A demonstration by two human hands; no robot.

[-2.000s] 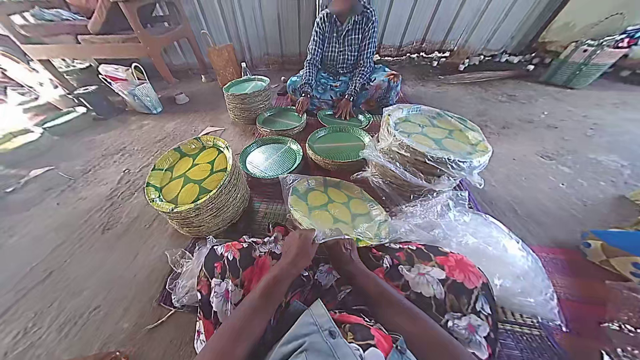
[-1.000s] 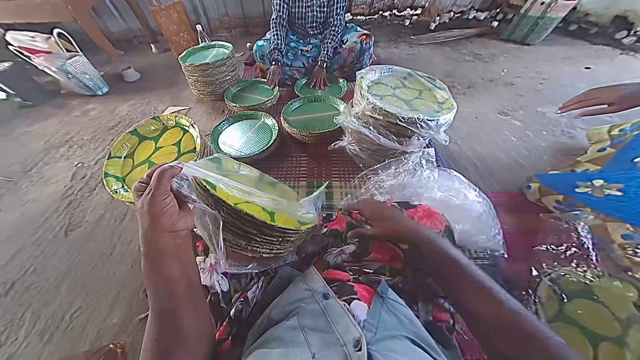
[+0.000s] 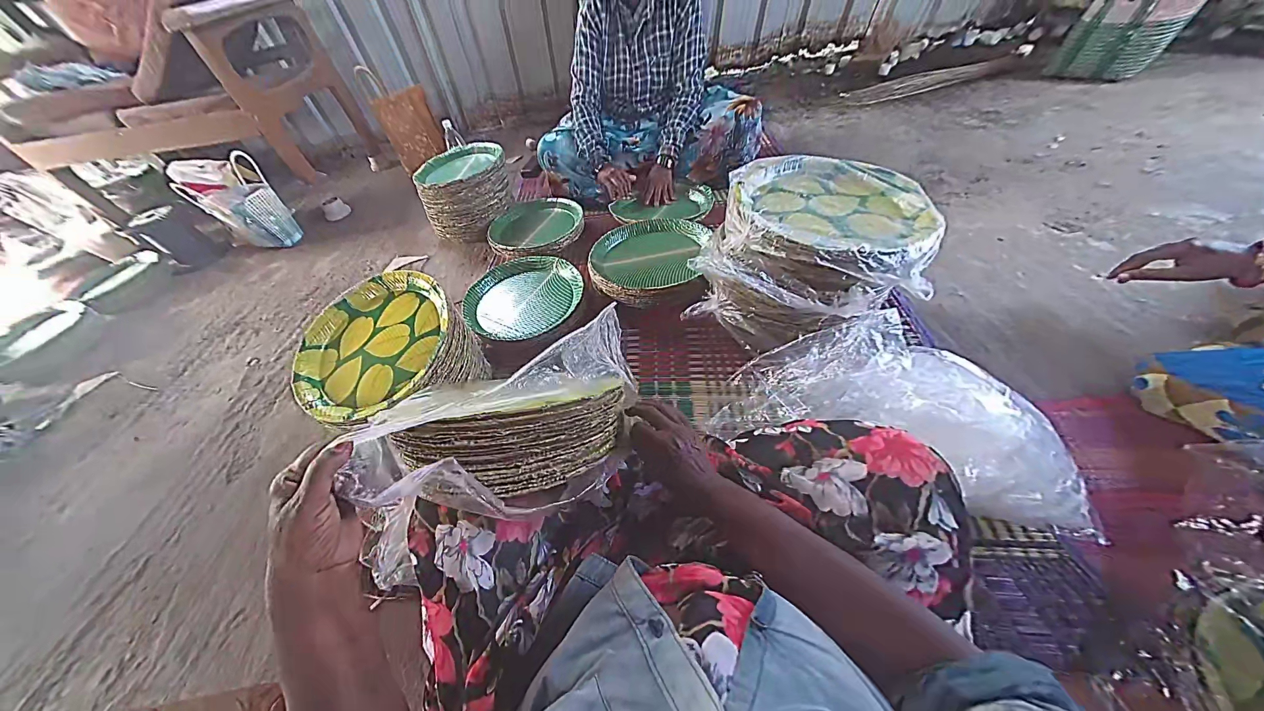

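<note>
A stack of leaf-patterned plates (image 3: 513,444) partly covered by a clear plastic bag (image 3: 444,484) stands tilted over my lap, its layered edges facing me. My left hand (image 3: 316,504) holds the bag's edge at the left of the stack. At the stack's right side is my right hand (image 3: 671,444), gripping the bag or the plates there; its fingertips are partly hidden. Just beyond my left hand leans an unwrapped stack of yellow-and-green plates (image 3: 370,346). A bagged stack of similar plates (image 3: 839,202) stands at the upper right, with loose clear plastic bags (image 3: 918,415) beside my knee.
Several stacks of green plates (image 3: 652,255) stand on the woven mat (image 3: 681,360). Across from me sits a person (image 3: 637,89) with both hands on one green stack. Another person's hand (image 3: 1190,264) reaches in at the right. A handled bag (image 3: 247,207) lies at the left.
The bagged stack in front of me has turned so its layered edges face me more. My right hand has moved from over my lap onto the stack's right side.
</note>
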